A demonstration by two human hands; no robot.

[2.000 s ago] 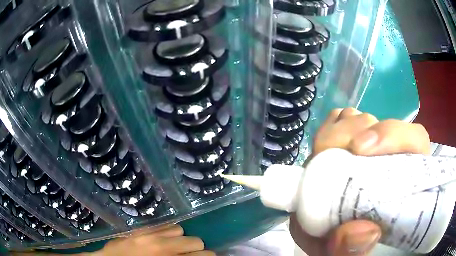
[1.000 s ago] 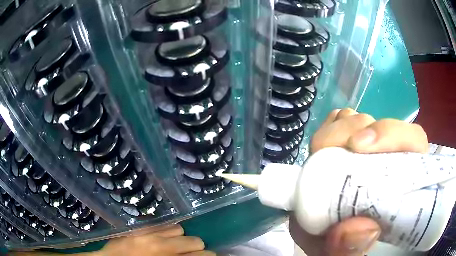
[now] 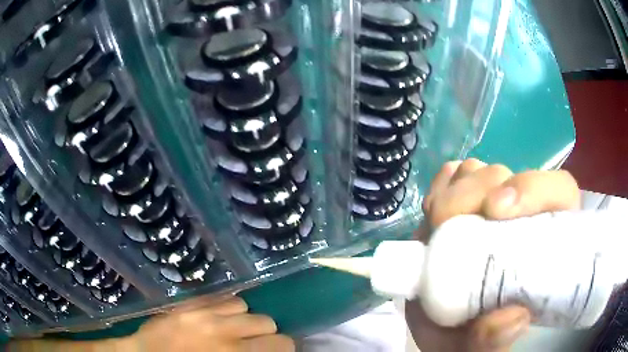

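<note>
My right hand (image 3: 506, 196) holds a white squeeze bottle (image 3: 530, 268) on its side at the lower right. Its thin pale yellow nozzle (image 3: 341, 264) points left, with the tip at the front edge of a clear blister tray (image 3: 296, 260). Glossy black round parts (image 3: 265, 165) stand on edge in rows in the tray channels. The tip is just below the near end of the middle row; whether it touches the tray I cannot tell. My left hand (image 3: 213, 326) lies at the tray's front edge at the bottom, fingers curled; its grip is unclear.
A green bench top (image 3: 534, 103) shows under and to the right of the tray. A dark red surface (image 3: 602, 130) and a dark grey panel (image 3: 585, 34) are beyond it at the upper right. White cloth (image 3: 365, 337) shows at the bottom.
The nozzle tip has moved from the near end of the middle row down to the tray's edge. The tray and its rows have shifted slightly up and left in view.
</note>
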